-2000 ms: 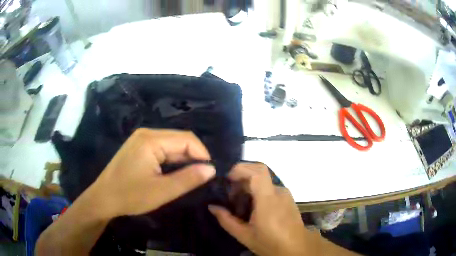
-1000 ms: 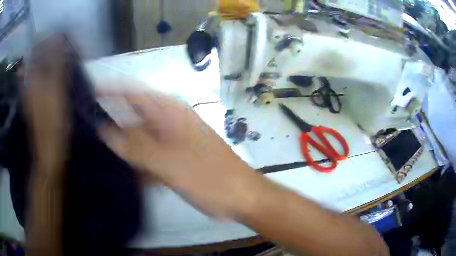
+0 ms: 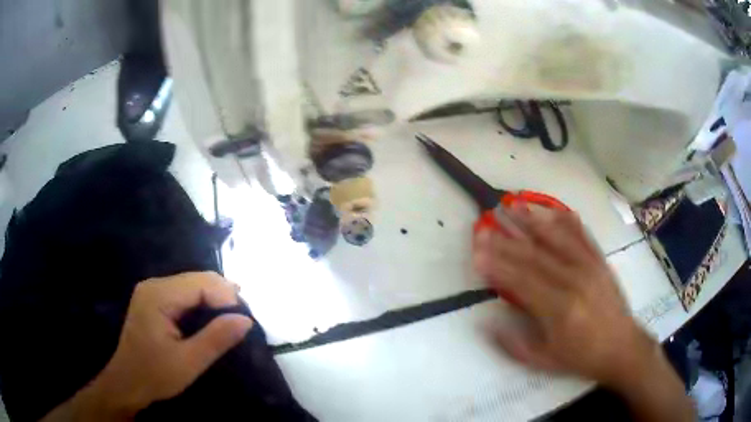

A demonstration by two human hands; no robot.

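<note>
A black garment piece (image 3: 99, 222) lies over the left part of the white machine table. My left hand (image 3: 177, 342) pinches its edge between thumb and fingers at the lower left. My right hand (image 3: 560, 297), blurred, is over the red handles of the fabric shears (image 3: 469, 177). The dark blades point to the upper left. The fingers cover much of the handles, and I cannot tell whether they grip them.
The sewing machine head (image 3: 272, 74) stands at the upper middle, with a dark lamp (image 3: 144, 99) at its left. Black small scissors (image 3: 535, 124) lie behind the shears. A dark phone (image 3: 688, 235) with a patterned edge lies at the right.
The view has moved closer to the machine. My right hand has left the garment and moved right onto the shears. The garment now lies lower, beside the machine head.
</note>
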